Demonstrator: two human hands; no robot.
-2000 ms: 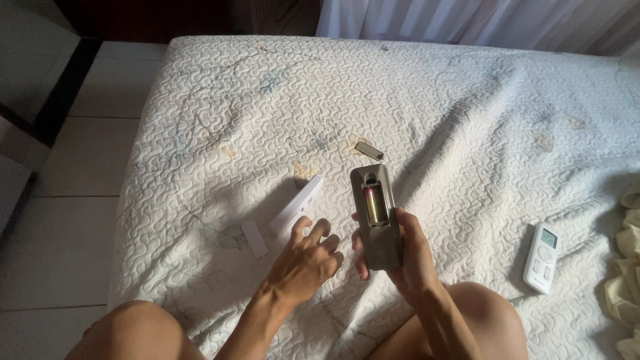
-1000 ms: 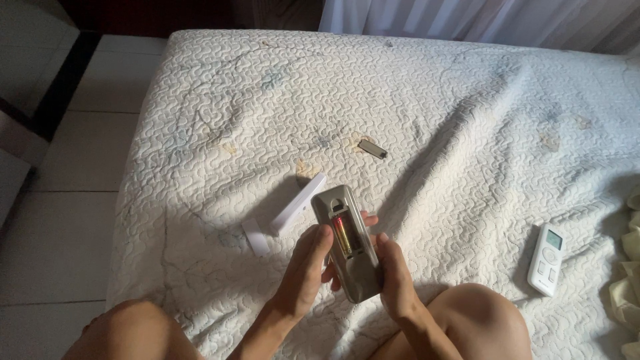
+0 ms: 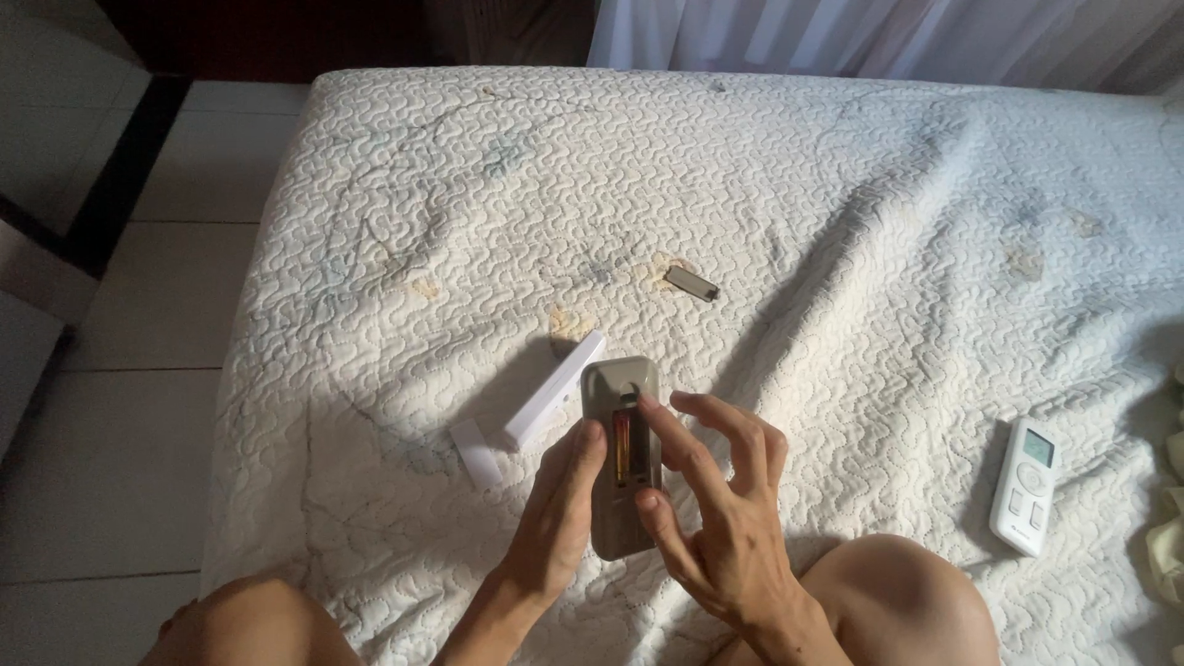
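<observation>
My left hand (image 3: 558, 504) grips a grey-brown remote control (image 3: 618, 527) by its left side, back face up, with the battery compartment uncovered. A battery (image 3: 622, 449) lies in the compartment's left side; the right side looks dark. My right hand (image 3: 721, 499) is at the remote's right side, index fingertip at the compartment's upper end and thumb near its lower end. Whether it holds anything is hard to tell. The small grey battery cover (image 3: 692, 283) lies on the quilt beyond the remote. Left of the remote are a white oblong device (image 3: 555, 393) and a flat white piece (image 3: 476, 455).
A white quilted bedspread (image 3: 444, 231) with folds lies under everything. A white remote with a small screen (image 3: 1026, 486) rests at the right, near ruffled cream fabric (image 3: 1167, 546). My bent knees flank the near edge; tiled floor (image 3: 148, 305) is at the left.
The remote was in my right hand, then between both hands; now my left hand holds it. My right fingers have moved over the compartment. A battery seen in the compartment's right side earlier no longer shows there.
</observation>
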